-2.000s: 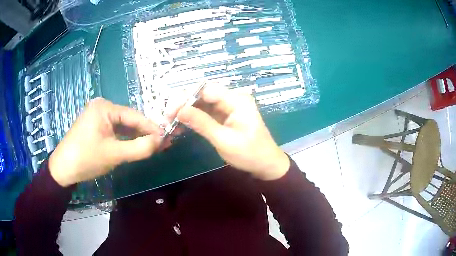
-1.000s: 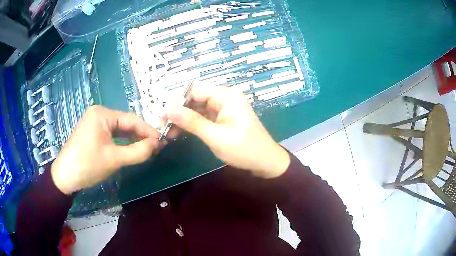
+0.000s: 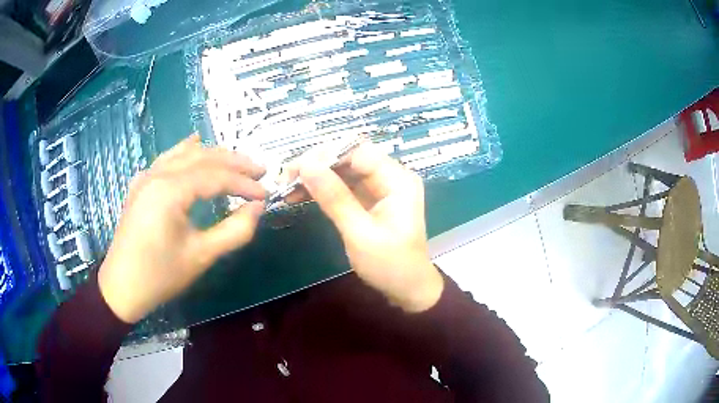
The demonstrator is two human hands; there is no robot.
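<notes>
My right hand point(image 3: 370, 228) holds a slim silvery-white stem point(image 3: 285, 190) between thumb and fingers. The stem slants, its lower left end out past my right fingertips. My left hand point(image 3: 177, 224) is at that end, thumb and index fingertip close to it with a small gap between them. Whether the left fingertips hold a small piece is too blurred to tell. Behind the hands, a clear blister tray point(image 3: 490, 148) holds rows of white stems. A grooved clear tray point(image 3: 110, 149) on the left holds units with thick white ends, partly hidden by my left hand.
A clear plastic bin point(image 3: 177, 35) with small white pieces stands at the back left. A thin rod point(image 3: 147, 85) lies by the grooved tray. A blue tray point(image 3: 17, 236) is at the far left. Beyond the green bench's pale edge are a wooden chair point(image 3: 679, 236) and a red stool point(image 3: 700, 130).
The stem has tilted flatter and now points more to the right. My left thumb and index finger have opened slightly at its lower end. My right hand has shifted a little right.
</notes>
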